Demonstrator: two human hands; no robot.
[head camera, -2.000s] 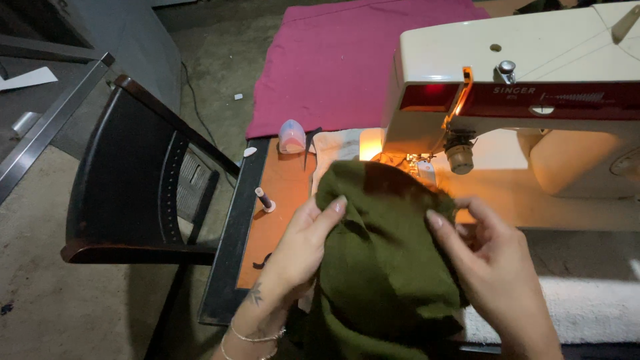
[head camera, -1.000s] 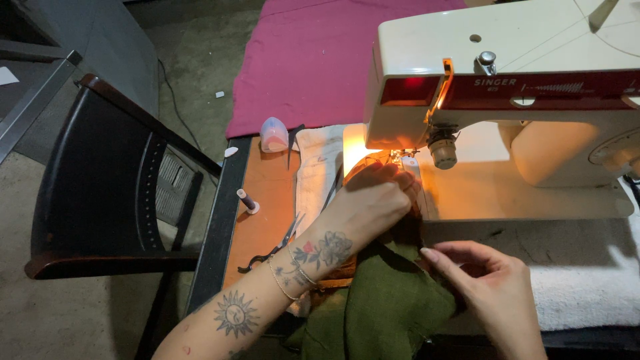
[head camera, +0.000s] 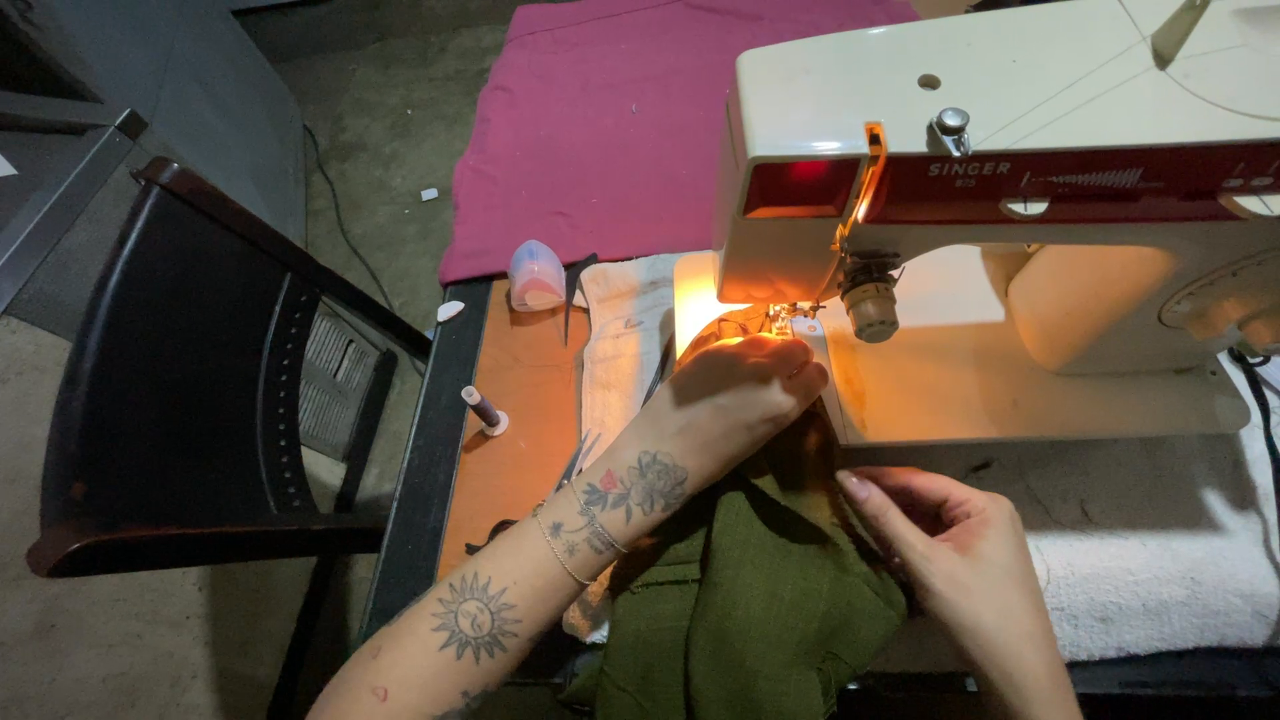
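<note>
Olive green fabric (head camera: 770, 590) runs from the lit needle area of a white and red Singer sewing machine (head camera: 960, 90) down over the table's front edge. My left hand (head camera: 755, 385) lies on the fabric just in front of the presser foot (head camera: 782, 320), fingers bent down onto the cloth; its fingertips are partly hidden. Lower right, my right hand (head camera: 945, 530) pinches the fabric's right edge between thumb and fingers. The machine's lamp lights the cloth around the needle.
Left of the machine are a thread spool (head camera: 485, 412), a translucent plastic container (head camera: 537, 276), scissors (head camera: 578, 465) partly under my left forearm, and a white chalk piece (head camera: 451, 311). Magenta fabric (head camera: 600, 130) lies behind. A black chair (head camera: 190, 370) stands at left; a white towel (head camera: 1150, 570) lies under the machine.
Two seconds ago both hands held the green fabric up in front of the machine. The fabric now reaches the needle area, with my left hand on it there and my right hand lower at its edge.
</note>
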